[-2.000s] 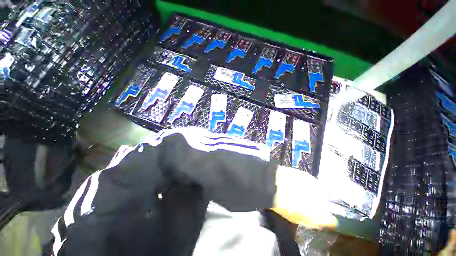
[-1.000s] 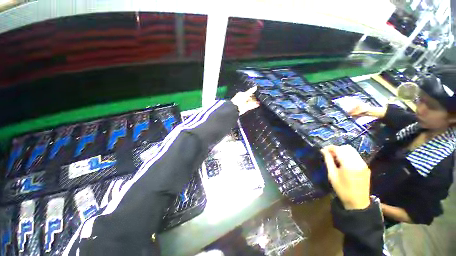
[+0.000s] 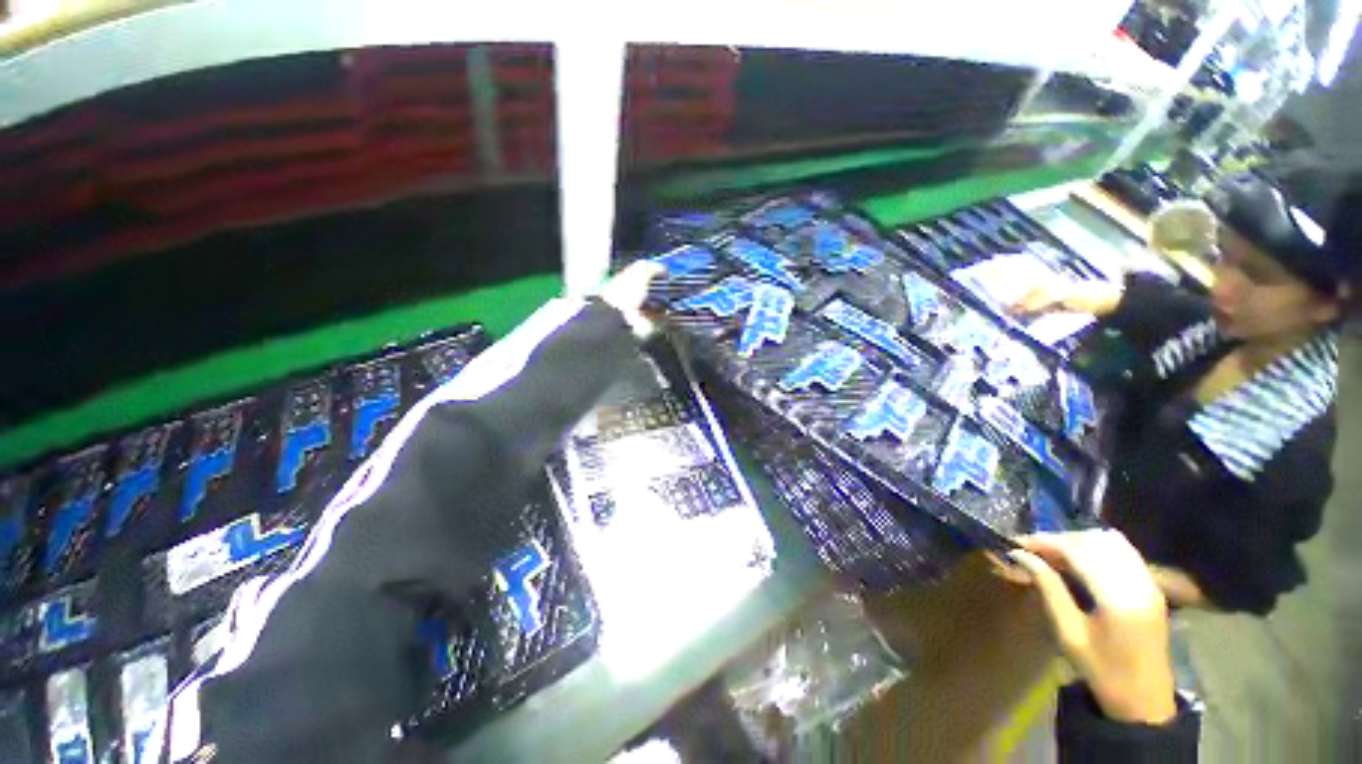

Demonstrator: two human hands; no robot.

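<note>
A black blister tray (image 3: pixel 777 391) holding several blue boards (image 3: pixel 826 366) lies tilted over the right tray stack (image 3: pixel 859 515). My left hand (image 3: pixel 636 294) grips its far left corner, with the arm stretched across the working tray. My right hand (image 3: pixel 1105 605) pinches its near right edge between thumb and fingers. Some boards sit askew in the tray. The fingertips of my left hand are partly hidden at the tray's corner.
The working tray (image 3: pixel 254 433) with blue boards lies at the left, partly under my left sleeve. White-bordered sticker sheets (image 3: pixel 672 508) lie beside it. Crumpled clear plastic (image 3: pixel 822 672) lies at the near edge. Another person (image 3: pixel 1210 403) works at the right. A pale post (image 3: pixel 589 164) stands behind.
Since one second ago, the held tray has moved slightly left and nearer, showing more of its top. My right hand has moved right and down. Two seconds ago this tray was not visibly held.
</note>
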